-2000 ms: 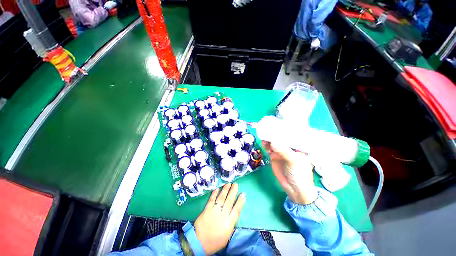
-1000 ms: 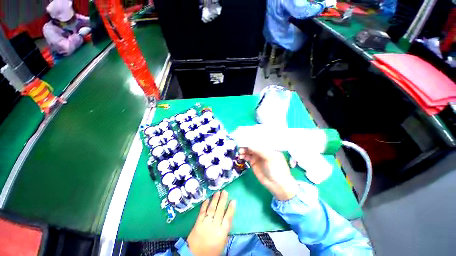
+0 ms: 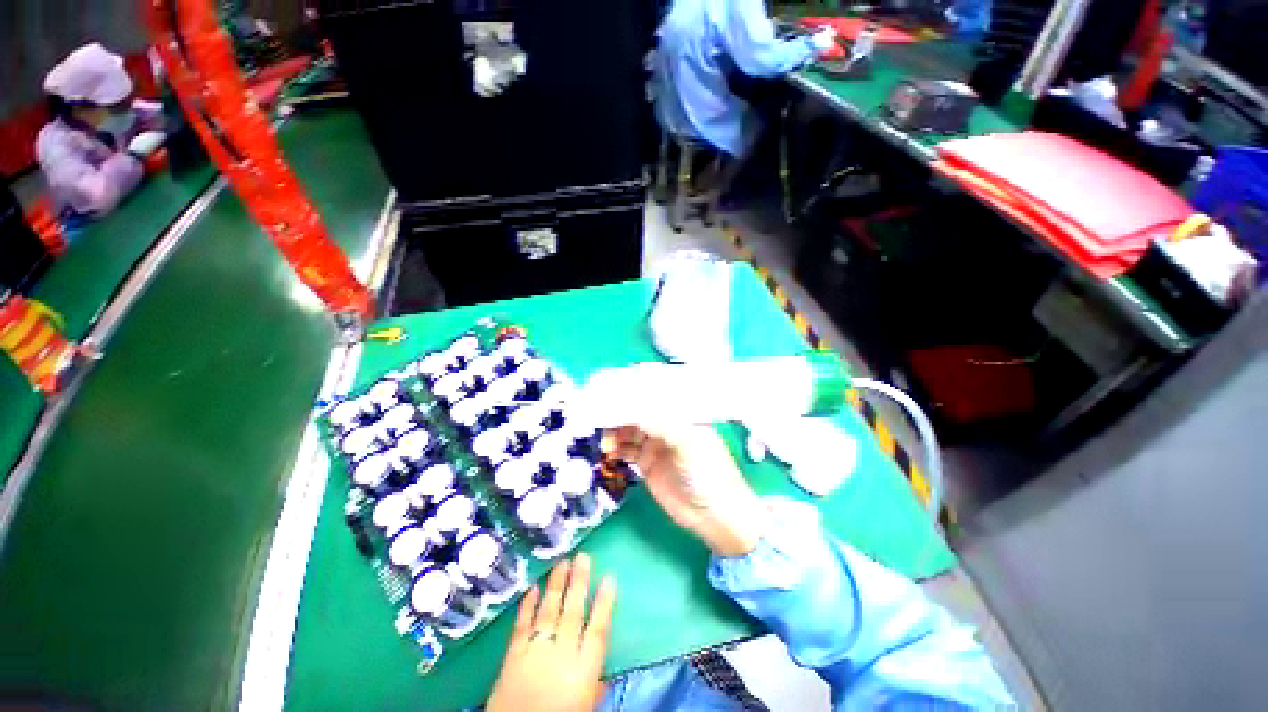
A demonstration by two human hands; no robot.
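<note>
The circuit board (image 3: 466,480) lies on the green mat (image 3: 668,584), crowded with upright capacitors with white round tops in two blocks. My right hand (image 3: 681,480) holds the white glue syringe (image 3: 709,391), which lies almost level with its front end over the board's right edge; its tip cannot be made out. The green cap (image 3: 830,383) is at its rear, with a pale hose (image 3: 911,417) curving from it. My left hand (image 3: 554,643) lies flat, fingers spread, on the mat at the board's near edge. A copper-brown coil (image 3: 613,474) shows beside my right fingers.
A clear plastic bag or cup (image 3: 691,306) stands at the mat's far side. A limp white cloth or glove (image 3: 814,454) lies right of my hand. A green conveyor (image 3: 167,459) runs on the left. Black totes (image 3: 522,251) stand behind. Two people sit further back.
The view has turned right, so the board and bench sit further left and lower. The syringe lies more level, its front end over the board's right edge. My left hand remains near the board's edge.
</note>
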